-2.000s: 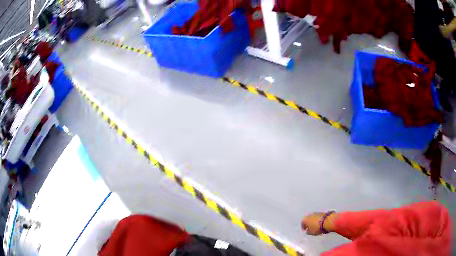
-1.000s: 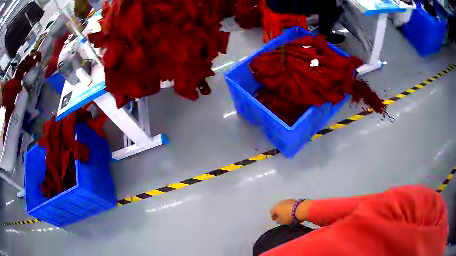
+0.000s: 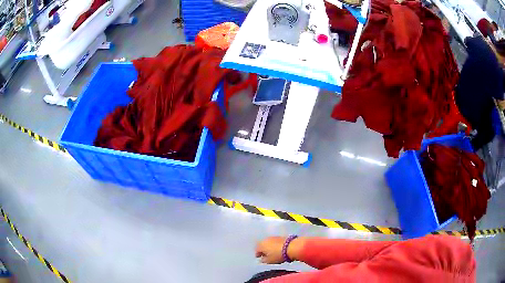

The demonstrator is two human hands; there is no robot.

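My right hand [image 3: 271, 250], with a beaded bracelet at the wrist and a red sleeve, is at the bottom centre, above the grey floor. The fingers look loosely curled; no held thing shows, but their exact pose is unclear. My left hand is not in view. Nearest in front at the left stands a large blue plastic crate [image 3: 138, 168]. Dark red garment pieces [image 3: 166, 105] lie heaped in it and hang over its right rim. My hand is apart from the crate and cloth.
A white table with a blue edge [image 3: 285, 73] stands behind, with a pedal [image 3: 270, 91] below. An orange-red stool [image 3: 218, 36] is behind the crate. A large red cloth heap [image 3: 401, 77] and a smaller blue crate [image 3: 412, 193] are right. A person in dark clothing [image 3: 480, 83] is far right. Yellow-black tape [image 3: 299, 220] crosses the floor.
The view has turned right. The crate with the heaped cloth now appears larger at the left, and another cloth heap and crate show at the right. My right hand appears slightly lower and farther left.
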